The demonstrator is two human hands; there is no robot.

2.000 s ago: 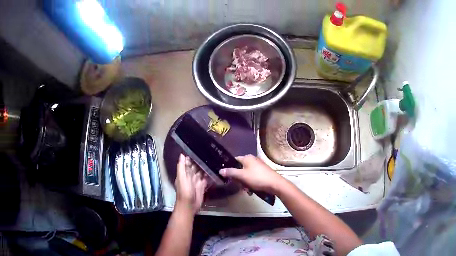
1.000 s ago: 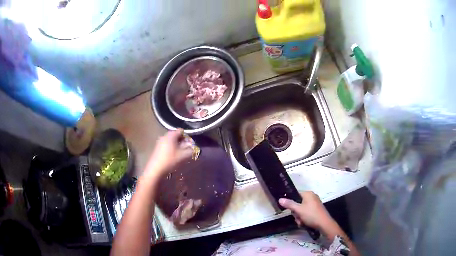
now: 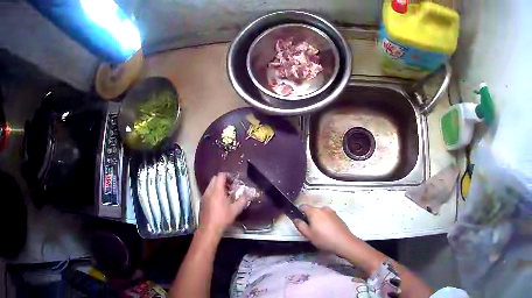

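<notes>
My right hand [image 3: 324, 227] is closed on the short handle of a dark cleaver [image 3: 271, 189], seen nearly edge-on with its tip over the round dark purple chopping board [image 3: 213, 166]. My left hand [image 3: 219, 204] holds a pink-white piece of raw pork [image 3: 242, 190] on the near part of the board; the grip is a little blurred. Chopped garlic [image 3: 228, 135] and yellow sliced ginger [image 3: 260, 131] lie at the board's far side. Cut pork pieces [image 3: 295, 63] lie in the inner metal bowl [image 3: 256, 81], inside the wider outer metal basin [image 3: 239, 92].
A steel sink [image 3: 335, 154] is right of the board. A yellow detergent jug [image 3: 420, 38], a green-white spray bottle [image 3: 459, 125] and a clear plastic bag [image 3: 493, 204] stand or hang farther right. A fish tray [image 3: 164, 192] and a bowl of cut greens [image 3: 153, 119] are at left.
My left hand has moved from the board's far side to the pork near the front. The cleaver has swung from beside the sink to over the board. The camera view has shifted.
</notes>
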